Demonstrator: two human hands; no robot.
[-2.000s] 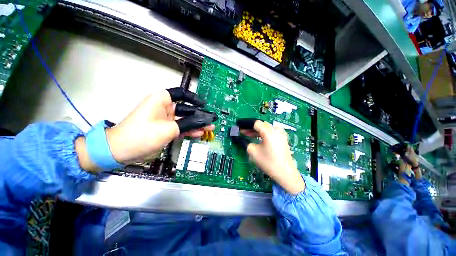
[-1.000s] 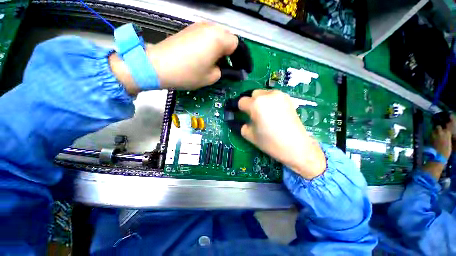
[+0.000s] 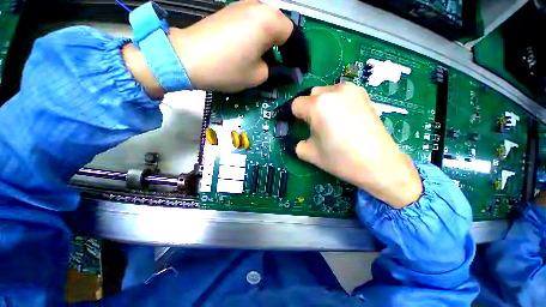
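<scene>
The green printed circuit board point(image 3: 311, 186) lies on the rail in front of me. My left hand point(image 3: 239, 54), with black finger cots, is over the board's upper left; its fingertips are bent together, and what they hold is hidden. My right hand point(image 3: 341, 129), also with black cots, is right of it over the board's middle, its thumb and finger closed around a small dark grey block part point(image 3: 281, 128). Several orange-yellow disc parts point(image 3: 240, 140) stand near the board's left edge, above white rectangles point(image 3: 231, 174) and slim black upright parts point(image 3: 269, 180).
A metal conveyor rail point(image 3: 239, 232) runs along the near side. Another green board point(image 3: 479, 126) lies to the right. Left of my board are a roller shaft point(image 3: 137, 178) and a pale surface. Dark bins point(image 3: 440, 15) are at top right. A blue sleeve point(image 3: 518, 252) shows at lower right.
Since the first frame, my left hand has moved up and away from the orange-yellow discs, which now show standing on the board. The view has shifted nearer the board; the yellow parts bin has left it.
</scene>
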